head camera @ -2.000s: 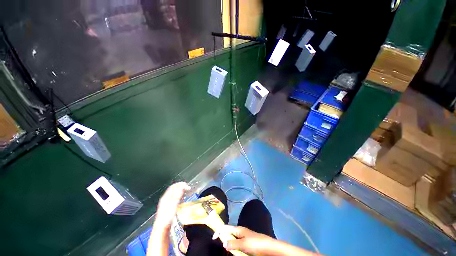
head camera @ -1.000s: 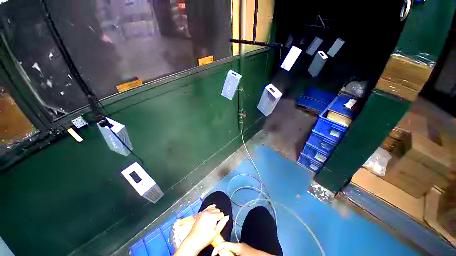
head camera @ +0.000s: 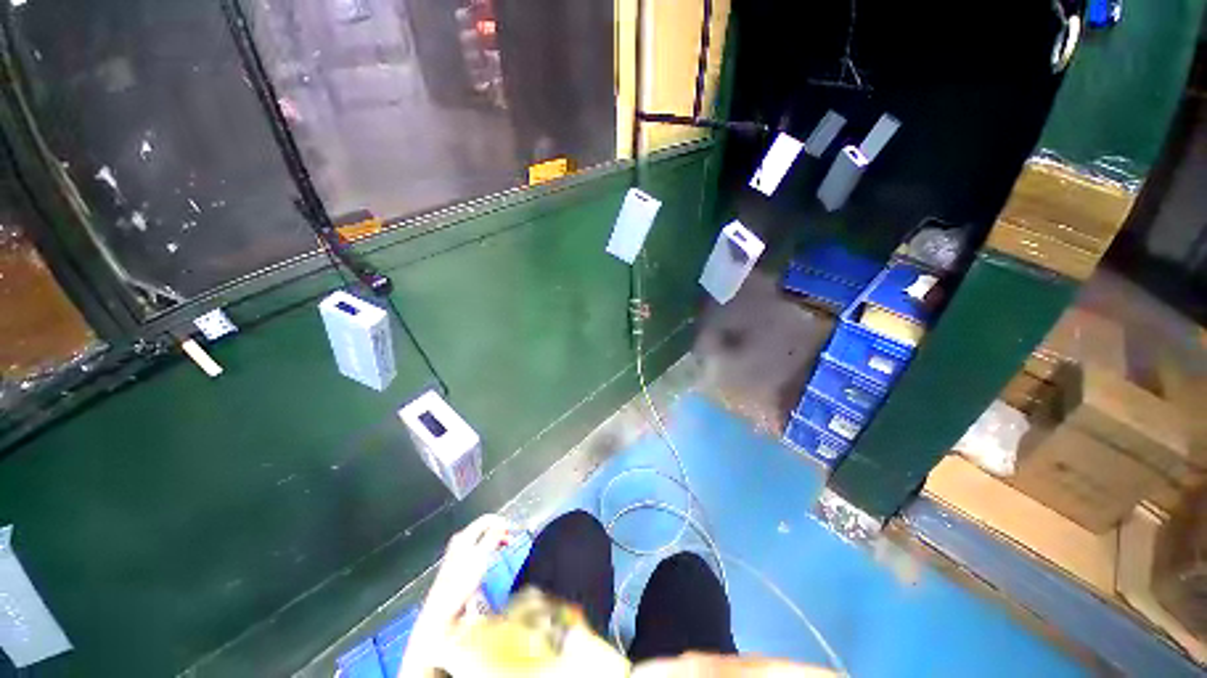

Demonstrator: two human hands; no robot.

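Observation:
My left hand [head camera: 474,550] is blurred at the bottom centre, raised beside my left knee over the blue crate. A blurred yellow item [head camera: 530,638] lies between my hands, close to the camera; its shape is unclear. My right hand [head camera: 688,665] is mostly cut off by the bottom edge, to the right of the yellow item; its fingers do not show clearly. I cannot tell whether either hand grips the yellow item. Two white box-shaped housings hang in front of the green wall, one higher [head camera: 357,340] and one lower [head camera: 441,444].
More housings hang farther back [head camera: 634,225], and one shows at the left edge [head camera: 27,603]. A pale hose [head camera: 649,507] coils on the blue floor. The blue crate [head camera: 377,649] is beside my legs. Stacked blue bins [head camera: 847,384] and cartons [head camera: 1085,437] stand at the right.
The near housings have shifted right in the view, and another has appeared at the left edge. My hands were close together and are now apart, with the blurred yellow item larger between them.

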